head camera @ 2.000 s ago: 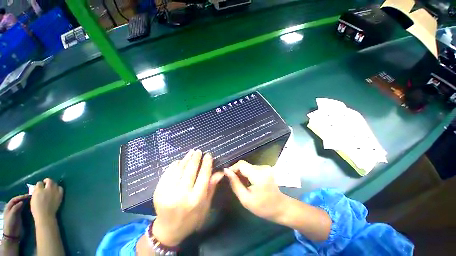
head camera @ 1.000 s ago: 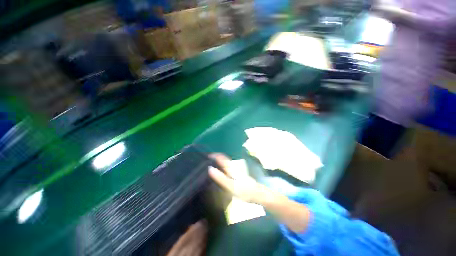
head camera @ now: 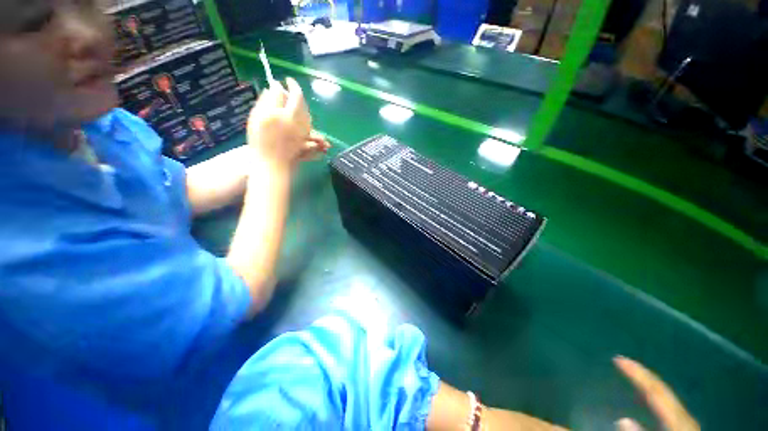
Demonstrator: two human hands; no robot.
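Observation:
A long black retail box (head camera: 438,202) with white text and a row of small icons on top lies on the dark-green bench, with neither of my hands touching it. My left hand (head camera: 518,421) is mostly cut off by the bottom edge, past the beaded bracelet; its fingers are hidden. My right hand (head camera: 658,397) is at the lower right, blurred and partly cut off, with its visible fingers apart and nothing seen in them.
A co-worker in a blue smock (head camera: 109,269) sits close at the left, holding up a thin white strip (head camera: 266,64). Black boxes with red-orange pictures (head camera: 173,84) are stacked behind. A green post (head camera: 573,71) and green rail stand beyond the box.
The view has swung left, bringing the co-worker and stacked boxes into sight. My hands are off the box, and the white label sheets are out of view.

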